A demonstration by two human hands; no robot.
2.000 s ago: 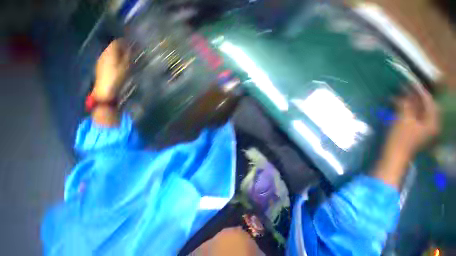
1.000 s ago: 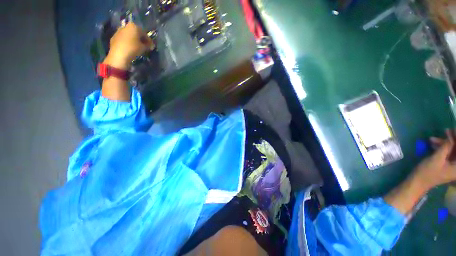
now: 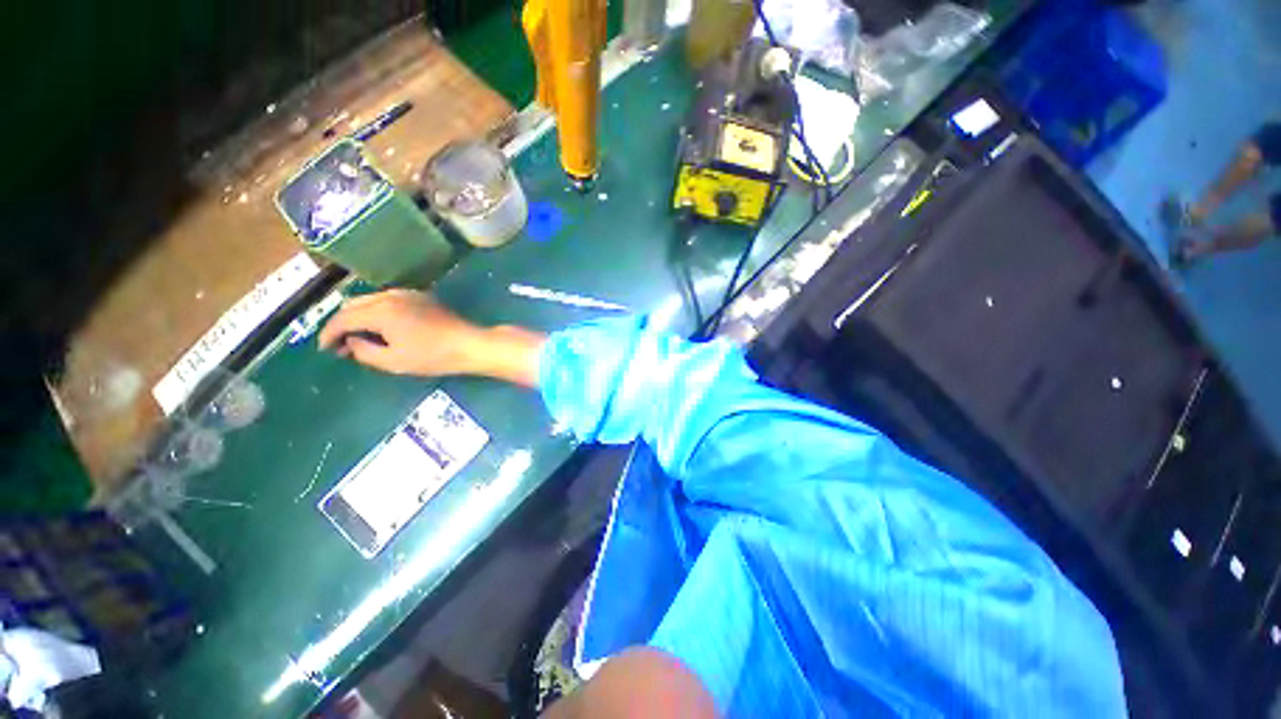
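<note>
An opened smartphone lies on the green mat, with a large pale rectangle in its open back. It is apart from my right hand, which is beyond it near the mat's far edge. The fingers are bent downward, with a dark spot by the fingertips; whether they pinch something is unclear. A green box with small bits and a round pale tub stand beyond the hand. My left hand is out of the picture.
An orange-yellow screwdriver hangs above the mat. A yellow-and-black power supply with cables stands behind. Black trays are stacked at right. Clear cups line the far edge. A long pale strip and a blue piece lie on the mat.
The view has swung right, so the left-hand parts tray and my left hand have left the picture. The box, power supply and black trays have come into view. The phone still lies on the mat.
</note>
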